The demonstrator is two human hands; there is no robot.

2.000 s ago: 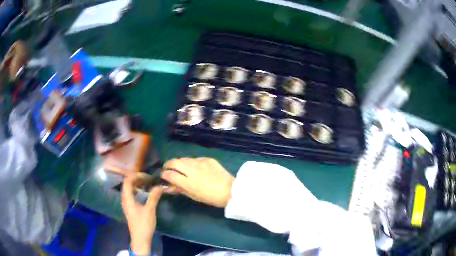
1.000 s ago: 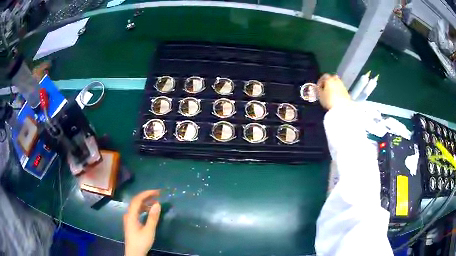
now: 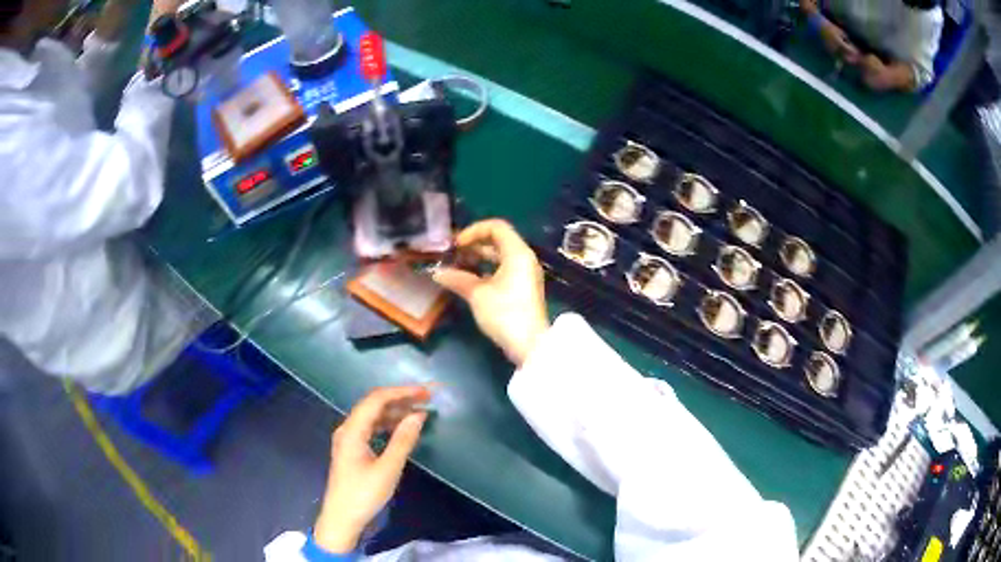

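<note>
My right hand (image 3: 505, 288) is at the right side of the orange-brown block (image 3: 408, 299), under the black toggle press (image 3: 395, 154). Its fingers pinch a small, blurred piece that looks like a watch case (image 3: 441, 266), mostly hidden by the fingers. The press's red handle (image 3: 372, 57) stands upright, and a pinkish pressing head (image 3: 403, 225) is above the block. My left hand (image 3: 368, 461) is near the bench edge, its thumb and fingers curled but apart, and looks empty. The black tray (image 3: 867, 236) holds rows of round silver watch cases (image 3: 675, 233).
A blue control box (image 3: 247, 192) with red and green displays stands left of the press, with another orange-brown block (image 3: 258, 115) and a clear cylinder (image 3: 313, 33) on it. A white-coated person (image 3: 71, 187) is at left. A black device (image 3: 933, 516) and cables lie at lower right.
My right hand has moved left from the tray's far right pocket to the press, and the case there is gone. My left hand stays low near the bench edge. The view has turned left.
</note>
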